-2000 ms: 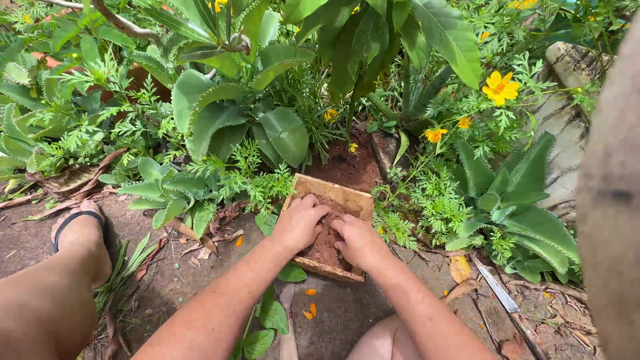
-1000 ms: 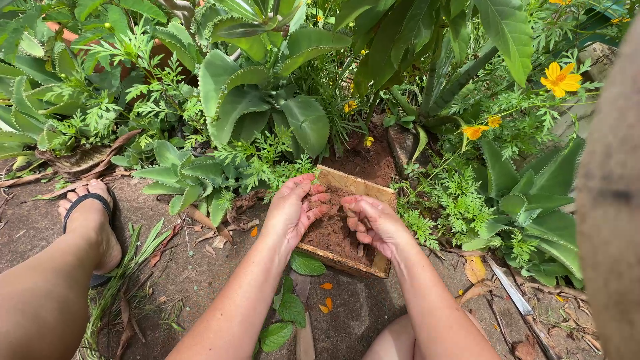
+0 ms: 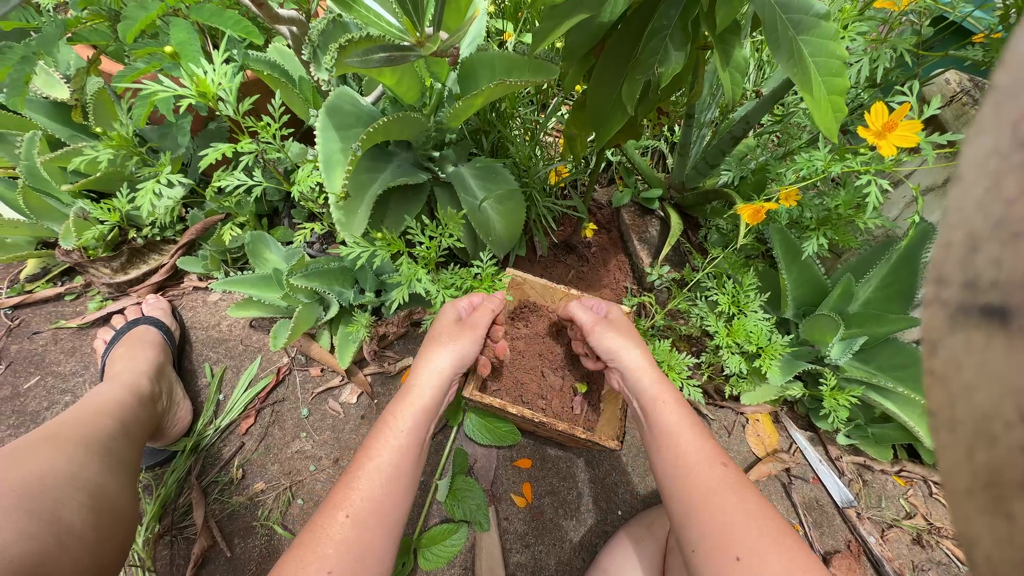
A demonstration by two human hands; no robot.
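A square wooden box point(image 3: 532, 418) holding reddish-brown soil point(image 3: 544, 356) stands on the ground, its sides turned at a slant. My left hand point(image 3: 468, 332) is over the box's left side, thumb and index finger pressed together near the rim; something small and green shows at the fingertips, too small to name. Over the right part of the soil is my right hand point(image 3: 604, 334), its fingers curled and thumb against them; whether anything lies inside them is hidden. A small yellow-green leaf bit point(image 3: 580, 387) and a dry leaf piece lie on the soil.
Toothed succulent plants point(image 3: 488, 204) and yellow-flowered plants point(image 3: 752, 320) crowd behind and beside the box. A knife point(image 3: 816, 462) lies at the right. A leafy cut stem point(image 3: 436, 484) and orange petals lie in front. My sandaled foot point(image 3: 136, 352) rests at left; a blurred post-like object fills the right edge.
Two seconds ago both hands were down in the soil close together. They have since lifted and moved apart, toward opposite sides of the box.
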